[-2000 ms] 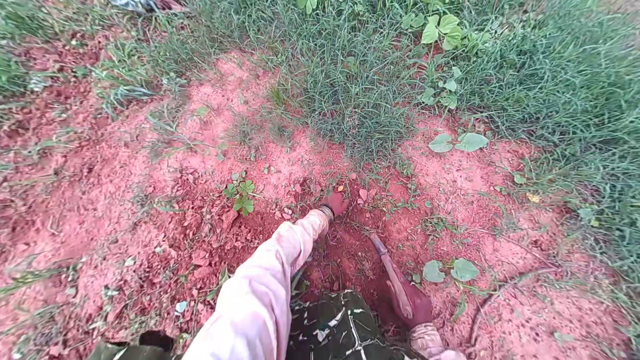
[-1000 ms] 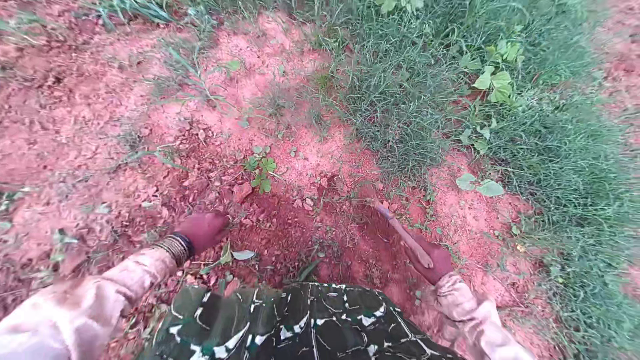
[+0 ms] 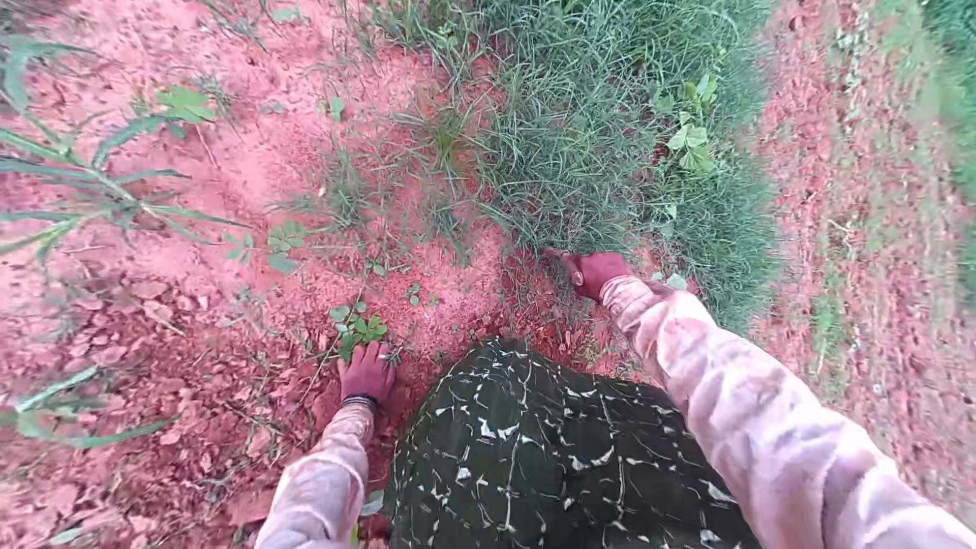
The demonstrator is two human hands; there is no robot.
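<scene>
My left hand (image 3: 367,374), with bangles at its wrist, rests palm down on the reddish soil, fingers spread, at the base of a small leafy plant (image 3: 358,329). My right hand (image 3: 596,274) is closed around the handle end of a tool, at the lower edge of the grass patch (image 3: 572,137). Only a short part of the tool (image 3: 555,254) shows beyond the fist; its far end is hidden in the grass, so its kind cannot be told.
Patterned dark cloth (image 3: 549,450) covers my knees between the arms. Loose clods (image 3: 229,381) lie at the left. A tall narrow-leaved weed (image 3: 99,179) stands at the far left, a broad-leaved plant (image 3: 694,145) grows in the grass, and a strip of bare soil (image 3: 831,191) runs along the right.
The view has shifted. My left hand, away from the small leafy plant one second ago, is now at its base. My right hand with the tool has moved forward to the grass edge.
</scene>
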